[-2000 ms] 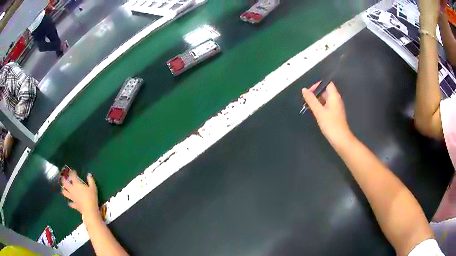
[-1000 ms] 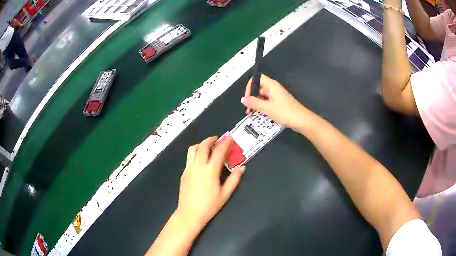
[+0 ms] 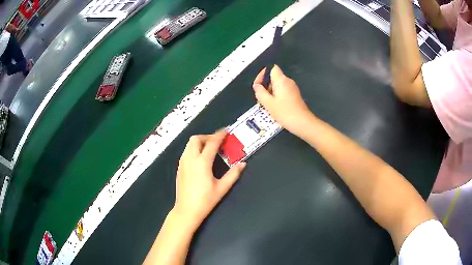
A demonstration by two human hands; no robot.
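Note:
A keypad phone board (image 3: 255,133) lies flat on the dark bench top in front of me. It is white-silver with a dark bar mid-unit, rows of dark dots at the far end and a red pad (image 3: 233,149) at the near end. My left hand (image 3: 207,168) rests at the red end, thumb and fingers at its opposite edges. My right hand (image 3: 282,98) holds the slim black tweezers (image 3: 274,52) upright like a pen over the far end. The tweezers' tips are hidden behind the hand.
The green conveyor belt (image 3: 134,108) carries several similar units. A chipped white rail (image 3: 171,116) with a yellow-orange scrap (image 3: 79,230) divides belt and bench. A person in a pink shirt (image 3: 455,96) sits at the right beside a white-framed tray (image 3: 375,16).
Since two seconds ago, my left hand has come from the belt to the unit on the bench. My right hand has moved left over it. In the last second, both have shifted slightly.

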